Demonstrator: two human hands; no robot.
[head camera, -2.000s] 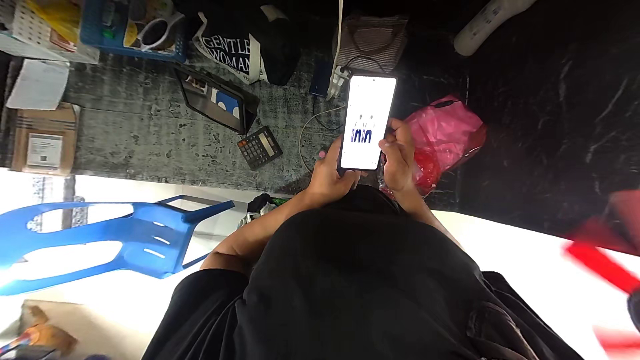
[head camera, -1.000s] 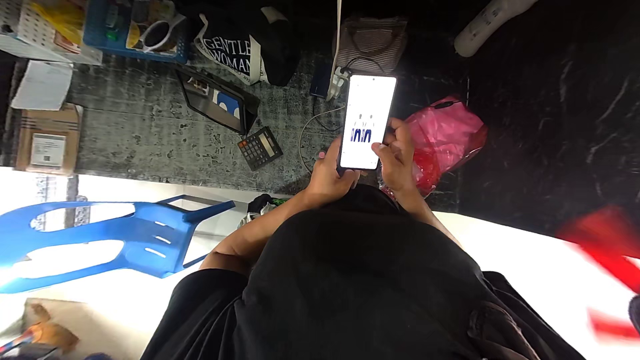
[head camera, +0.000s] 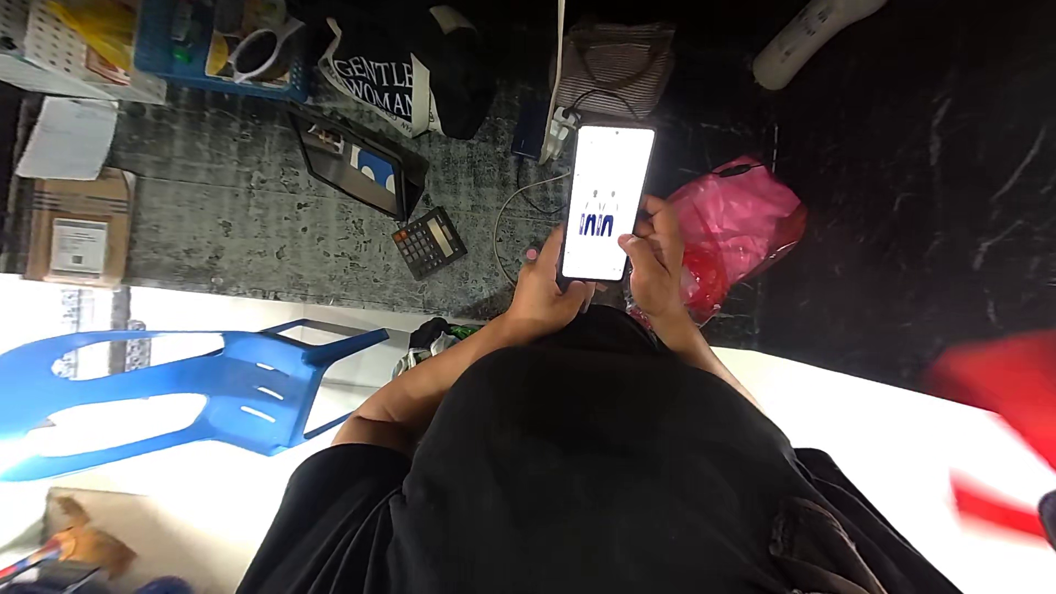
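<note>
Upright over the table's near edge, a smartphone (head camera: 609, 198) with a bright screen is held between both my hands. My left hand (head camera: 549, 285) grips its lower left corner, thumb along the bottom. My right hand (head camera: 657, 256) is at the lower right side, fingers behind the phone and thumb at the screen's right edge. A pink plastic bag (head camera: 734, 214) lies just right of my right hand. To the left of my left hand is a calculator (head camera: 429, 243). Behind the phone are a white plug adapter (head camera: 559, 132) with cables and a striped pouch (head camera: 619, 70).
On the left of the dark tabletop (head camera: 231, 239) are a black-framed mirror (head camera: 355, 161), a cloth tote bag (head camera: 388, 82), a blue basket (head camera: 219, 49) and a cardboard parcel (head camera: 81, 227). A blue plastic chair (head camera: 256, 388) stands below left. A blurred red object (head camera: 1006, 388) is at the right.
</note>
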